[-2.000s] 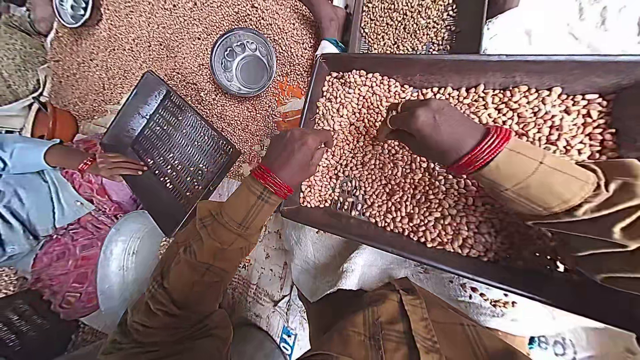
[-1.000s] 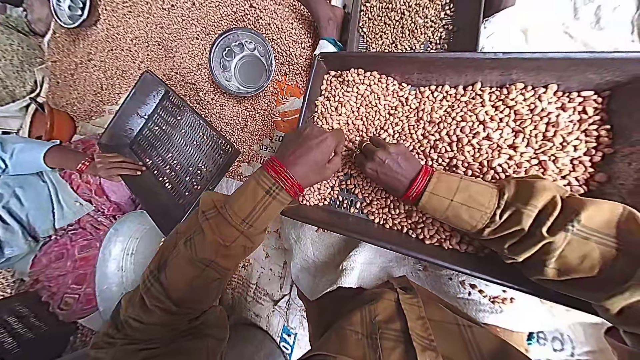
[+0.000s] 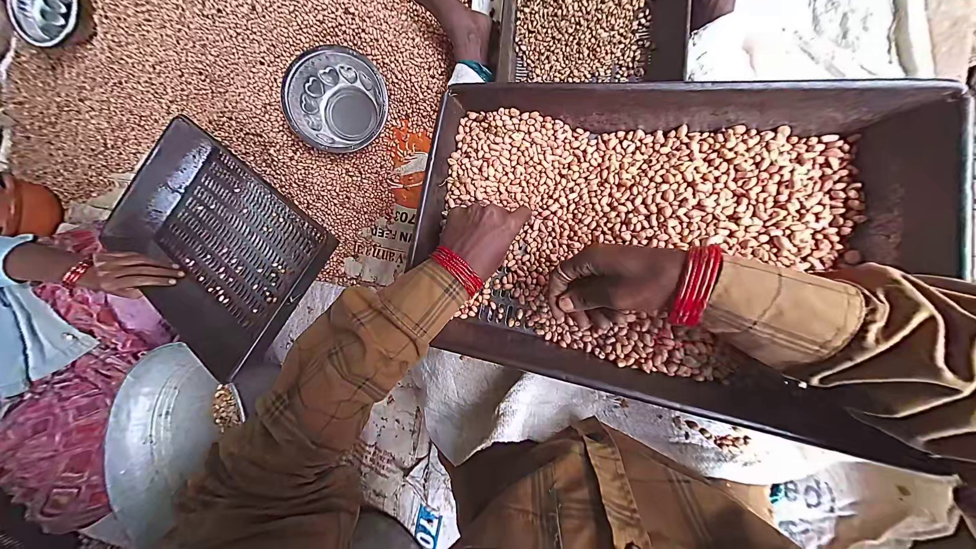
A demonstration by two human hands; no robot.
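Note:
A dark metal sieve tray (image 3: 907, 183) holds a layer of shelled peanuts (image 3: 709, 183). My left hand (image 3: 484, 236), with red bangles at the wrist, is over the tray's left part, fingers curled down at the peanuts; whether it grips any is hidden. To its right my right hand (image 3: 610, 282) touches the peanuts with bent fingers, thumb and forefinger close together; what lies between them cannot be made out. Slots in the tray's floor (image 3: 499, 309) show just below my left hand.
At left a co-worker's hand (image 3: 133, 273) holds a slotted sieve tray (image 3: 236, 244) beside a metal basin (image 3: 156, 427). A steel bowl (image 3: 335, 99) sits on a wide spread of peanuts (image 3: 191, 69). Another sieve tray (image 3: 671, 38) stands beyond mine. White sacking (image 3: 526, 408) lies below.
My right hand went from the middle of the tray toward my left hand, then drew back slightly to the right. More peanuts show between the hands than one second ago.

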